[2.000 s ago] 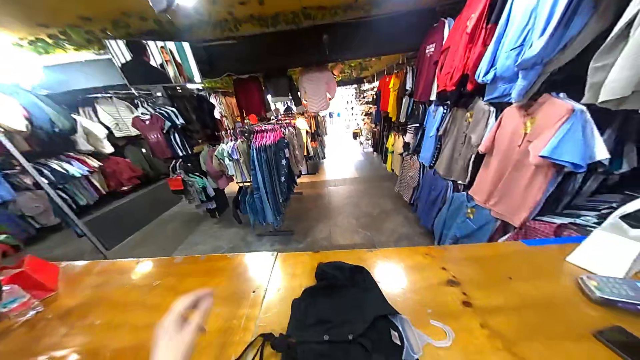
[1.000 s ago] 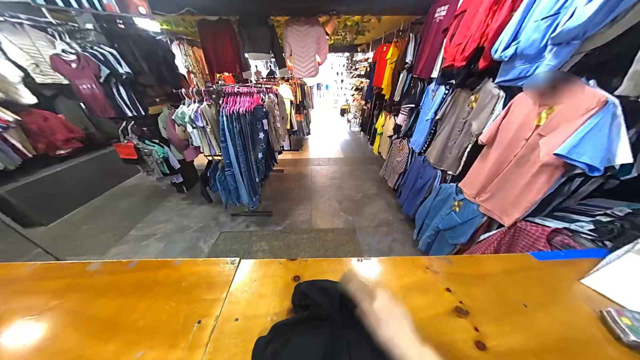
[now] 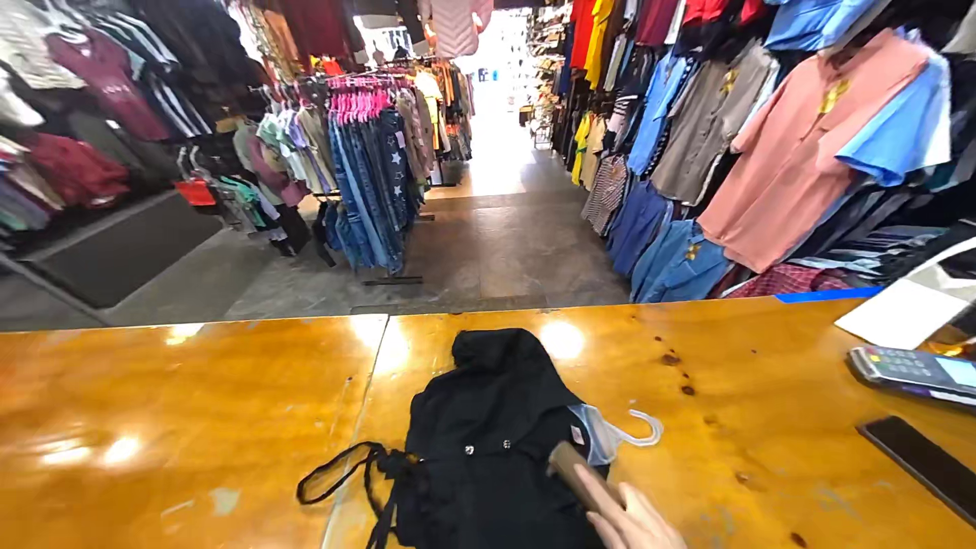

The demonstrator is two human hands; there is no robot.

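A black garment [image 3: 496,427] with a hood-like upper part, two small metal snaps and a thin black cord lies on the varnished wooden counter [image 3: 191,427]. From its right side sticks out a pale clear plastic hanger [image 3: 644,431], its hook resting over the wood. My right hand [image 3: 629,522] reaches in from the bottom, fingers against a blurred, elongated brown object [image 3: 576,473] that touches the garment beside the hanger. What this object is I cannot tell. My left hand is out of view.
On the counter's right lie a card terminal [image 3: 915,370], a dark phone [image 3: 926,465] and white paper [image 3: 900,313]. Beyond the counter edge stand a rack of jeans [image 3: 366,191] and, at right, hung shirts [image 3: 816,152], with floor [image 3: 511,244] between.
My right hand has moved from the top of the black garment down to its right side, and the brown object now shows at it. The left hand seen two seconds ago is gone from view.
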